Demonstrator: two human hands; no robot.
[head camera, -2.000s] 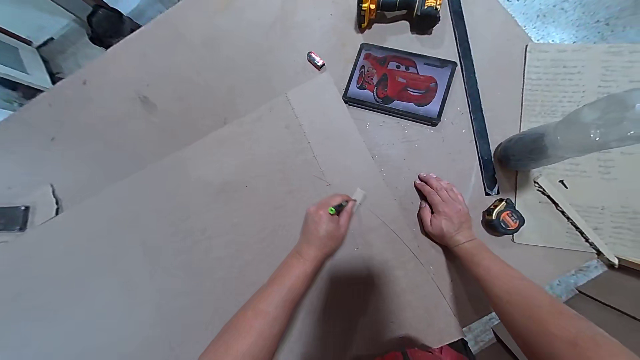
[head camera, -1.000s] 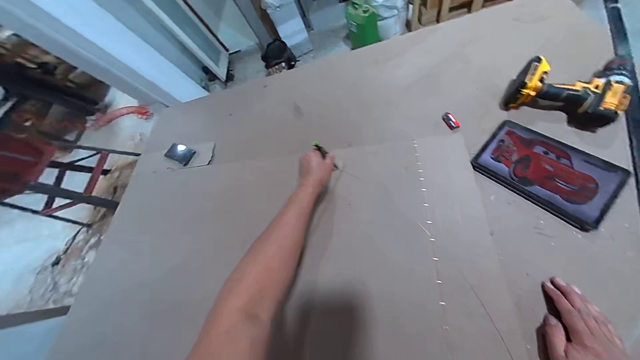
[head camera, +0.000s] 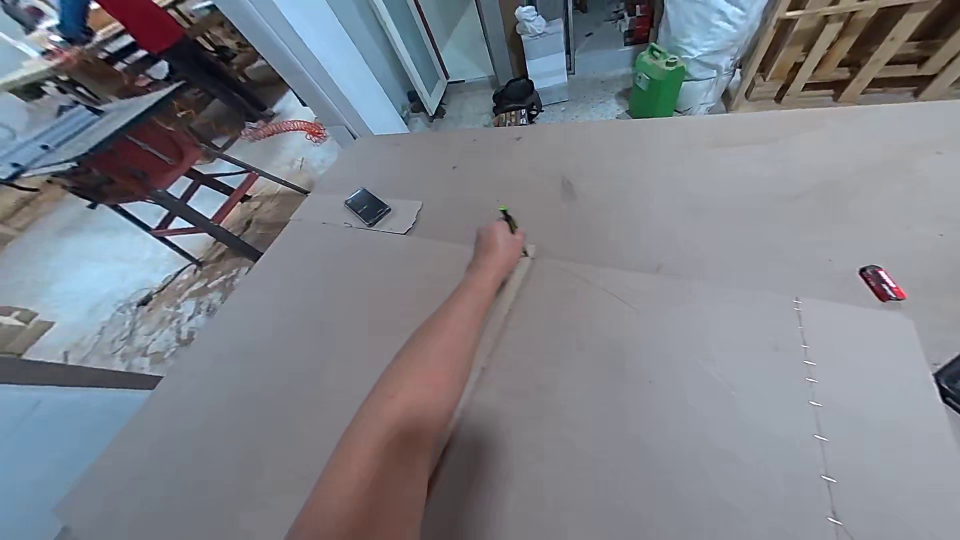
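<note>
My left hand [head camera: 499, 251] is closed around a slim pen-like tool with a green end [head camera: 510, 220], close to the far edge of a large brown sheet [head camera: 675, 390] on the work table. A narrow pale strip [head camera: 487, 349] runs from beside that hand towards me, partly hidden by my forearm; whether it is a separate piece or a raised edge is unclear. On the right, a row of staples [head camera: 821, 437] crosses a seam in the sheet. My right hand is out of view.
A phone [head camera: 367, 207] lies on a torn piece of board. A small red and black object [head camera: 883, 283] and a dark tablet corner [head camera: 951, 382] are on the right. Beyond the table [head camera: 697, 157] stand a green canister [head camera: 656, 81] and wooden pallets [head camera: 862, 52].
The view has swung left. My left hand, with the tool, has moved from near the stapled seam to left of it; my right hand has left the view. The pale strip shows along my forearm.
</note>
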